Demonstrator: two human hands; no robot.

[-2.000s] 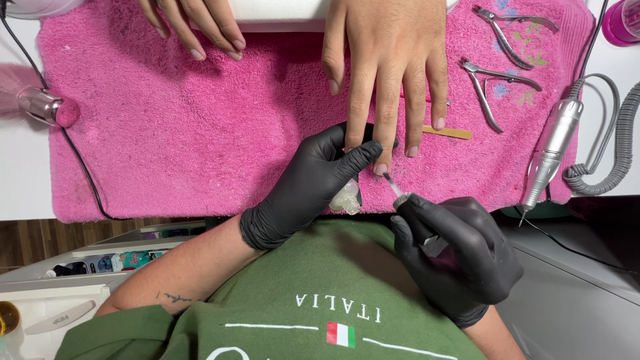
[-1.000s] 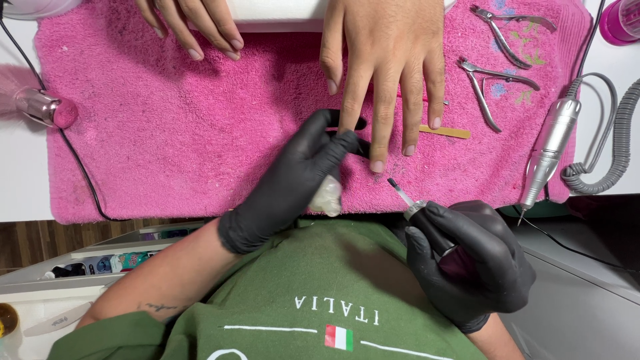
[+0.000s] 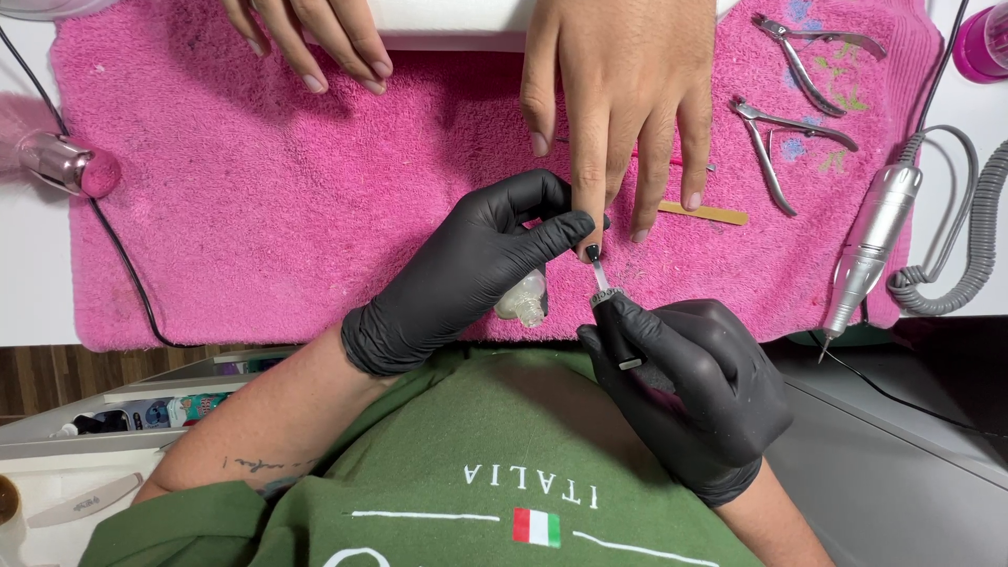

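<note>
My left hand (image 3: 472,264), in a black glove, grips the index finger of another person's hand (image 3: 622,79) near its tip. A small glass nail polish bottle (image 3: 524,301) with no cap sits tilted under my left palm, partly hidden; how it is held is unclear. My right hand (image 3: 697,378), also gloved in black, holds the black cap of a nail polish brush (image 3: 616,335) between thumb and fingers. The dark bristles touch that index finger's nail. The other person's second hand (image 3: 315,35) rests at the towel's top edge.
A pink towel (image 3: 236,197) covers the table. On it lie two metal cuticle nippers (image 3: 787,130), a yellow nail file (image 3: 705,212) and a thin pink-handled tool. An electric nail drill (image 3: 874,236) with coiled cord lies right, a fluffy brush (image 3: 67,164) left. An open drawer (image 3: 165,386) is lower left.
My left hand has shifted from beside the middle finger to the index finger. The brush, held off the nails one second ago, now touches the index nail.
</note>
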